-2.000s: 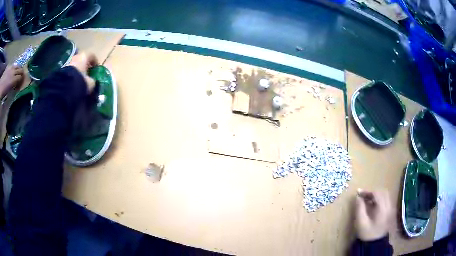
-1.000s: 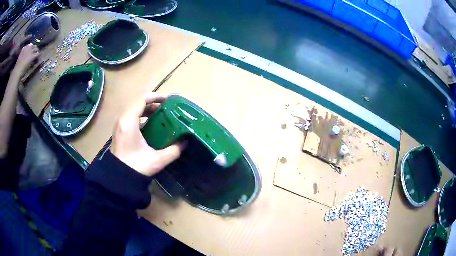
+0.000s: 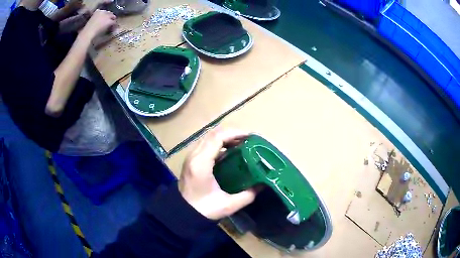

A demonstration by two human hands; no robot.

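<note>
My left hand (image 3: 209, 176) grips the raised block at one end of a glossy green housing (image 3: 282, 176), thumb inside the dark recess and fingers on the outer side. The housing is tilted over the front edge of the cardboard bench (image 3: 302, 108), its pale rim to the right and a whitish fitting on the block's lower corner. Small pale posts show near the rim at the bottom. A heap of speckled fittings (image 3: 402, 248) is cut off by the bottom edge at right. My right hand is not in view.
Two housings (image 3: 164, 80) (image 3: 218, 34) lie on the cardboard at upper left, with scattered fittings (image 3: 169, 16) beyond. Another person's arms (image 3: 75, 70) reach in at far left. A stained block (image 3: 396, 181) sits at right; a housing (image 3: 450, 234) is cut off. Blue crates (image 3: 418, 50) stand beyond.
The view has swung left. My left hand went from the housings at left to holding one nearer me. My right hand, earlier beside the fittings heap, has left the picture.
</note>
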